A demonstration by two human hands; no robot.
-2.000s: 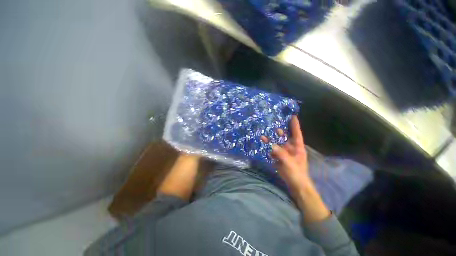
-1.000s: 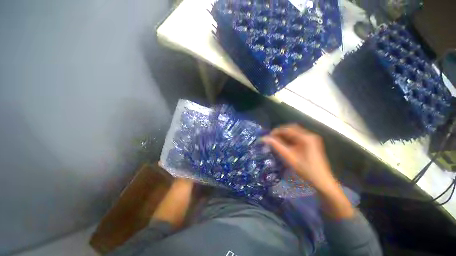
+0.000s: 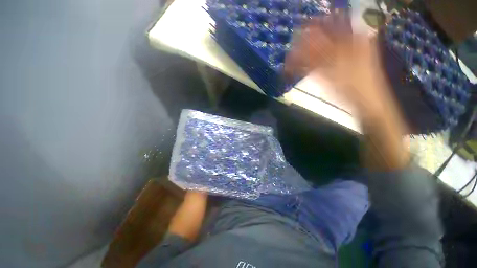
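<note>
A wrapped bundle of panels (image 3: pixel 222 154), silvery-blue under clear bubble wrap, lies flat above my lap. A loose tail of bubble wrap (image 3: pixel 285 175) hangs from its right end over my thigh. My left hand (image 3: pixel 192 207) holds the bundle from below at its near left edge; its fingers are hidden under it. My right hand (image 3: pixel 327 57), blurred, is raised with fingers apart over the right side of a stack of PCB panels (image 3: pixel 256 31) on the bench. It seems to hold nothing; whether it touches the stack cannot be told.
A second stack of PCB panels (image 3: pixel 431 68) stands on the white-topped bench (image 3: pixel 180 31) at the right. Thin black cables (image 3: pixel 450 159) hang over the bench edge at the far right. An open brown cardboard box (image 3: pixel 137 225) is on the floor at my left.
My right hand has moved from the bundle up and right to the stack on the bench. Bubble wrap now covers the blue panel face on the bundle. My left hand still holds the bundle.
</note>
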